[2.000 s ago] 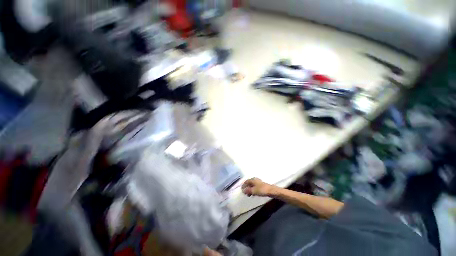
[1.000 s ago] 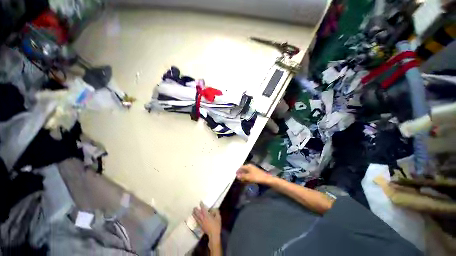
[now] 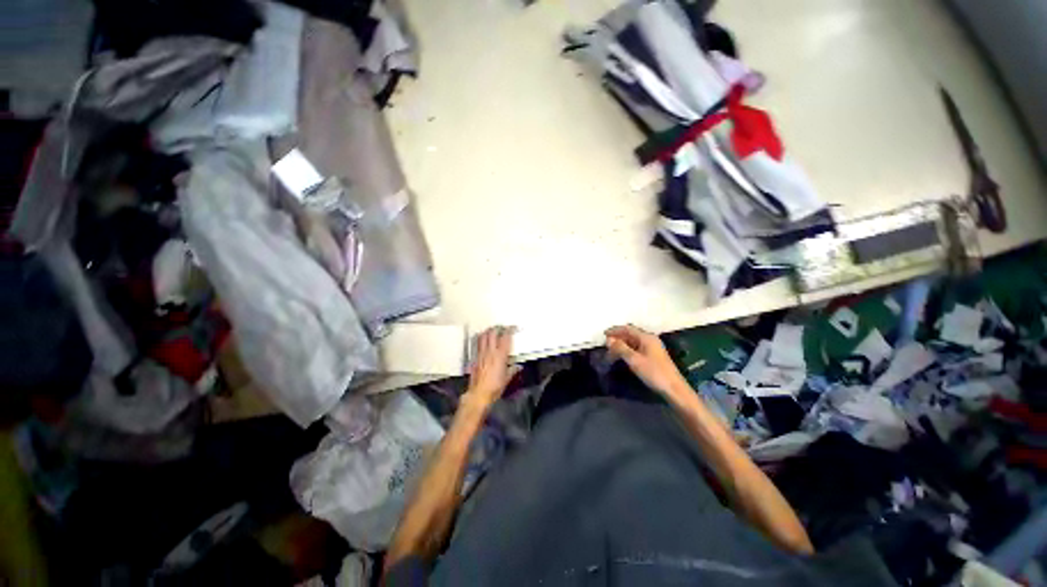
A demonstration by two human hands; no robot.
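My left hand (image 3: 493, 362) lies at the front edge of the cream table (image 3: 528, 149), fingers spread over the end of a pale card piece (image 3: 425, 349). Whether it grips the card cannot be told. My right hand (image 3: 643, 354) is at the same edge further right, fingers curled; I cannot tell if it holds anything. A thin dark line runs along the edge between the hands. The cut-piece bundle (image 3: 718, 143), grey, white and navy, tied with a red strip, lies beyond my right hand, touched by neither hand.
Grey cloth (image 3: 270, 281) is heaped on the left of the table. A pale block with a dark rectangle (image 3: 878, 245) lies at the right edge, beside dark shears (image 3: 979, 184). A pale roll (image 3: 1016, 46) is at the top right. Scraps cover the green floor (image 3: 729, 350).
The view has turned, so the bundle and cloth heap appear shifted. Both hands are still at the table edge, my left hand now flatter, by the card piece.
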